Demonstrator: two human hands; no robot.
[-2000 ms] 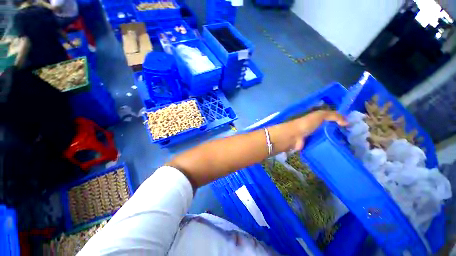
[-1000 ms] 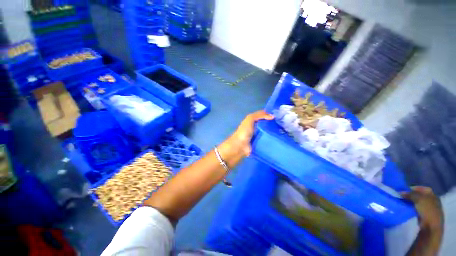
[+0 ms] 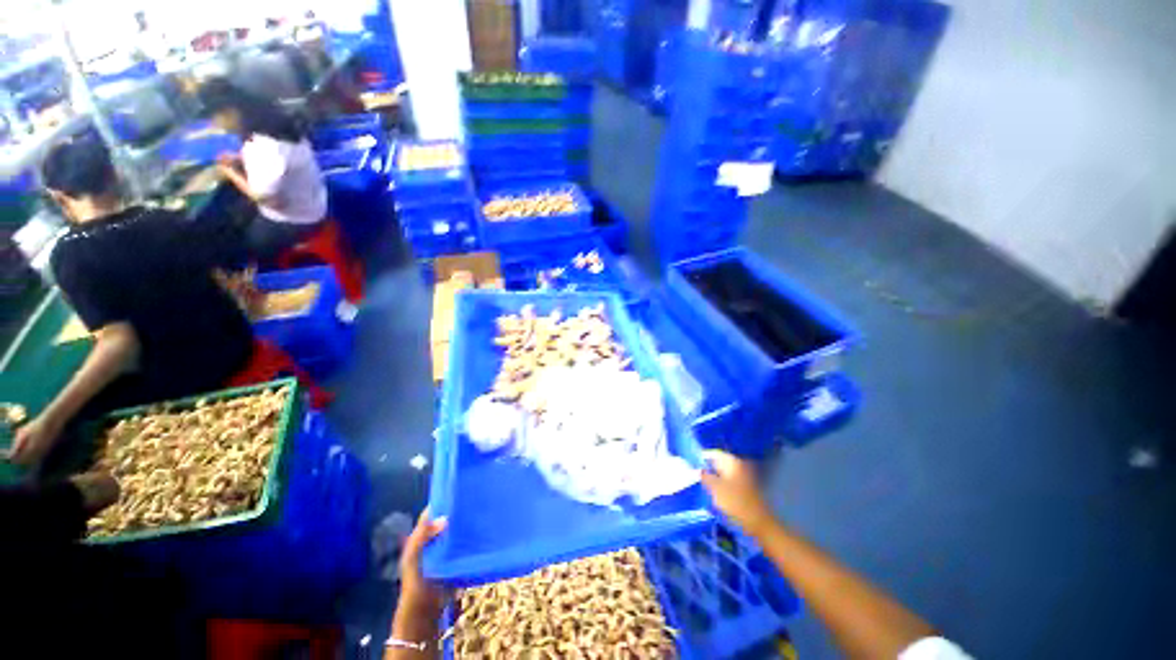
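A blue crate (image 3: pixel 497 516) is held up in front of me, tilted towards me. Small beige moulded parts (image 3: pixel 548 346) lie at its far end, and a crumpled white plastic bag (image 3: pixel 600 432) lies over its middle. My left hand (image 3: pixel 419 561) grips the near left corner. My right hand (image 3: pixel 735 490) grips the near right side. The fingers under the crate are hidden. Below its near edge, a tray heaped with beige parts (image 3: pixel 568 616) sits beside a blue lattice pallet (image 3: pixel 729 580).
A green parts tray (image 3: pixel 194 458) full of beige parts is at left, by two seated workers (image 3: pixel 148 290). Stacked blue crates (image 3: pixel 529 161) stand ahead. An open crate with dark contents (image 3: pixel 754 310) stands right of the held crate, beside blue-grey floor.
The crate has been lifted off the crate of yellow-green items and carried left, over the beige parts tray. The view has swung left, and the workers show again.
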